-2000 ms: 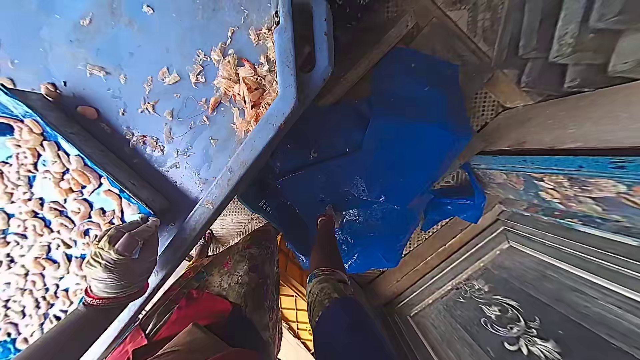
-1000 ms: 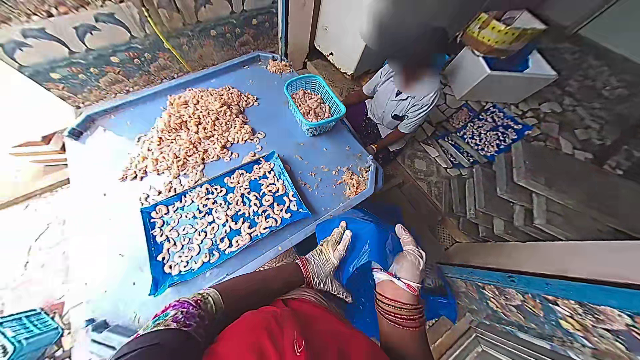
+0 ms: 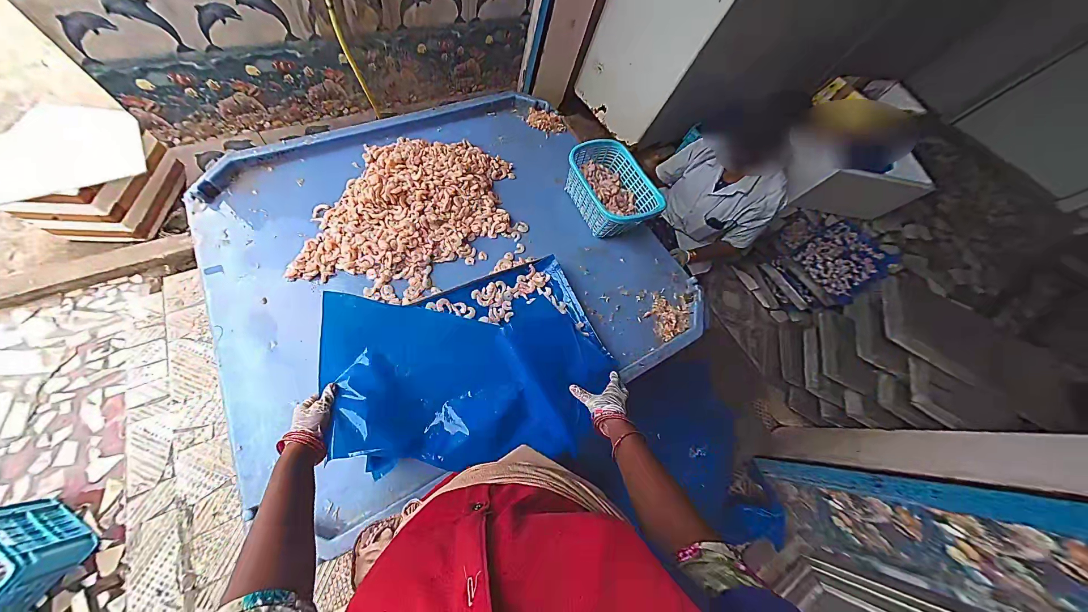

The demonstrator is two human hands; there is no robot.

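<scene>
A blue plastic sheet (image 3: 450,374) stretches between my gloved hands over the near part of the blue table (image 3: 255,289). My left hand (image 3: 314,410) grips its left edge. My right hand (image 3: 603,398) is at the right edge, thumb spread, the sheet seemingly pinched under its fingers. Beneath the sheet, a shallow tray lined with blue plastic (image 3: 571,285) is largely hidden; peeled shrimp (image 3: 501,297) show along its far side. Behind it lies a large heap of peeled shrimp (image 3: 408,204).
A turquoise basket (image 3: 614,187) of shrimp stands at the table's right edge, beside a seated co-worker (image 3: 722,195). Shell scraps (image 3: 669,317) lie at the right corner. More blue sheets (image 3: 680,442) hang low right. Stacked trays (image 3: 867,357) and a white box (image 3: 858,191) are farther right.
A second ago both hands were over the blue sheets at the table's right side; now they hold a sheet across the shrimp tray, covering most of it. The view has swung up since two seconds ago.
</scene>
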